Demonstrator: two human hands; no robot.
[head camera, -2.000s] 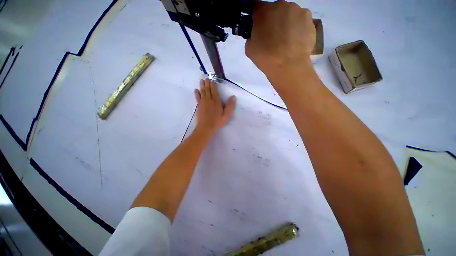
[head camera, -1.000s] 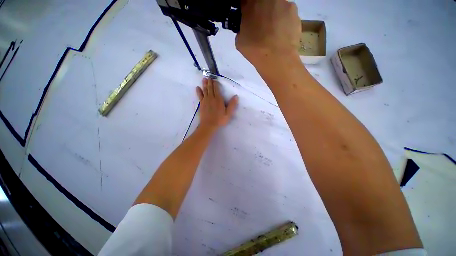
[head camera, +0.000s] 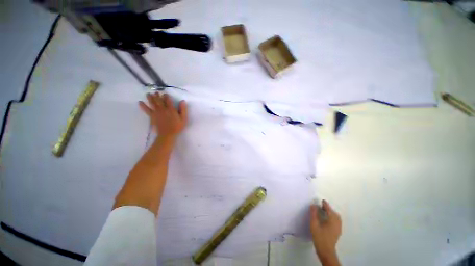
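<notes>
The cutting machine (head camera: 130, 31) stands at the upper left, cut off by the top edge. Its dark handle (head camera: 182, 41) is free of any hand. Its upright blade (head camera: 148, 71) meets the paper marker (head camera: 208, 156) at a dark cut line. My left hand (head camera: 165, 115) lies flat on the paper with fingers spread, just below the blade's foot. My right hand (head camera: 325, 227) is at the right edge of the lay, low in view, its fingers around a small greyish thing (head camera: 323, 213), too blurred to name.
Two small open boxes (head camera: 235, 42) (head camera: 277, 55) sit on the paper above the cut line. Wrapped weights lie left (head camera: 75, 118), bottom centre (head camera: 229, 226) and far right (head camera: 458, 104). A dark offcut (head camera: 339, 122) lies right of the cut edges.
My right hand has let go of the machine handle and moved to the lower right. The view has swung right, showing more table. My left hand stays flat near the blade.
</notes>
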